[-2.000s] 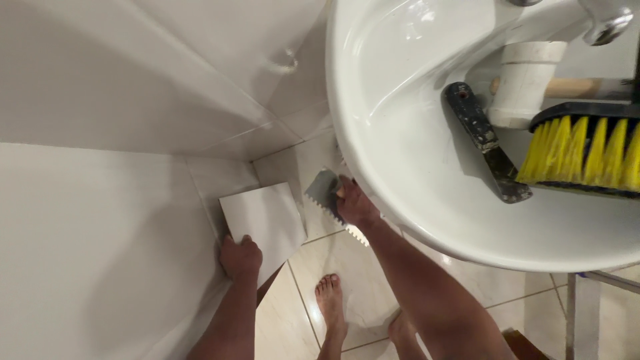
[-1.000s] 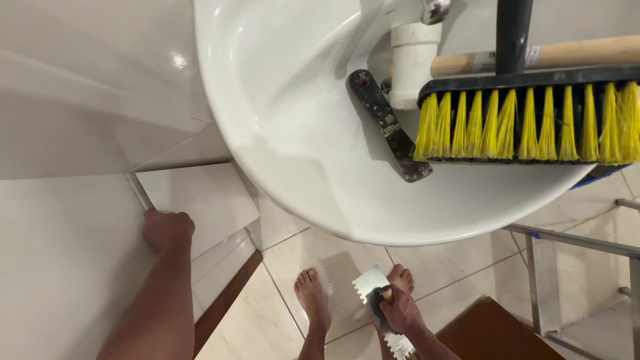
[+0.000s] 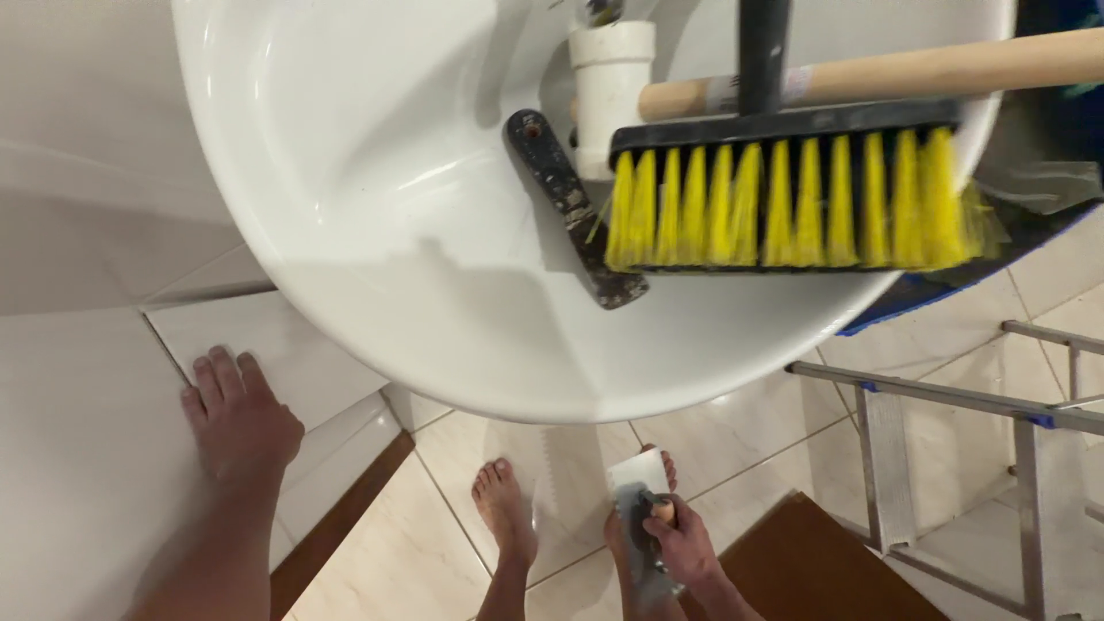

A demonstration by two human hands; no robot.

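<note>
My left hand lies with its fingers spread on a white tile at the wall, left of the washbasin; a narrow dark gap runs along the tile's left edge. My right hand grips a notched trowel by its wooden handle, low over my foot at the bottom of the view. In the white washbasin lie a black-handled putty knife with dried spatters, a white plastic pipe fitting, a wooden handle and a broom head with yellow bristles.
The basin's rim juts out between my hands. An aluminium stepladder stands at the right. A brown board lies on the tiled floor near my right hand, and a brown strip runs below the left wall.
My left hand has moved from the tile's left edge onto its face. The trowel in my right hand has come away from near the tile, down over my foot. The view has shifted.
</note>
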